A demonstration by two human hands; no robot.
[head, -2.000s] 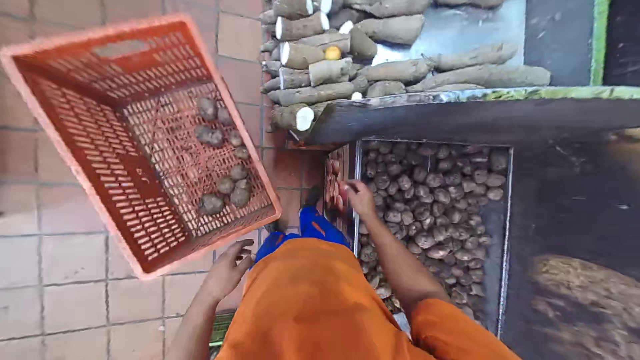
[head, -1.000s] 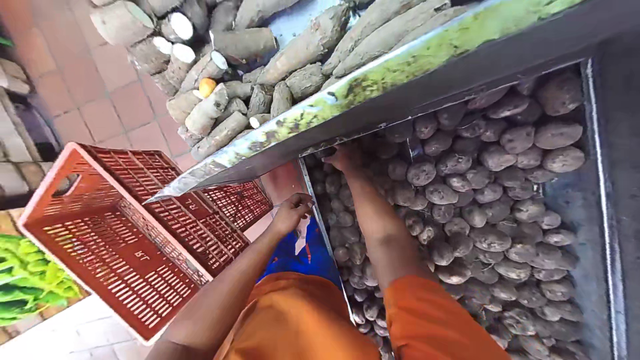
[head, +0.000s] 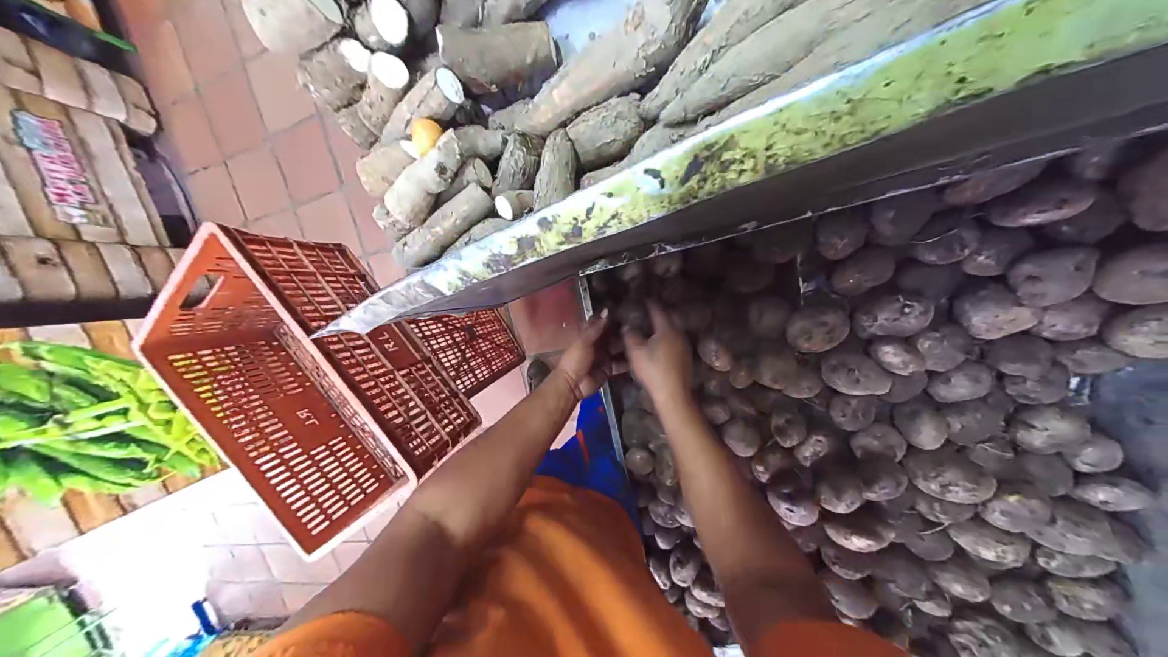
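Many brown, earthy root vegetables [head: 949, 374] lie in a metal-edged bin on the right. My right hand [head: 659, 351] reaches in at the bin's near left corner, among the roots under the shelf edge. My left hand [head: 586, 358] is beside it at the bin's left rim, fingers bent. Whether either hand has a root in it cannot be told, as the fingers are partly in shadow. An orange-red plastic crate [head: 274, 383], its visible inside without roots, stands tilted in view to the left of my left forearm.
A shelf with a worn green and white edge [head: 721, 169] juts over the bin and bears thick cut cassava-like roots [head: 502, 55]. Another red crate [head: 470, 347] is behind the first. Green leafy vegetables [head: 82, 420] lie on wooden slats at the far left.
The view has shifted strongly. My left hand has moved from beside the crate to the bin's rim. The crate with a few roots, seen two seconds ago, no longer shows its contents.
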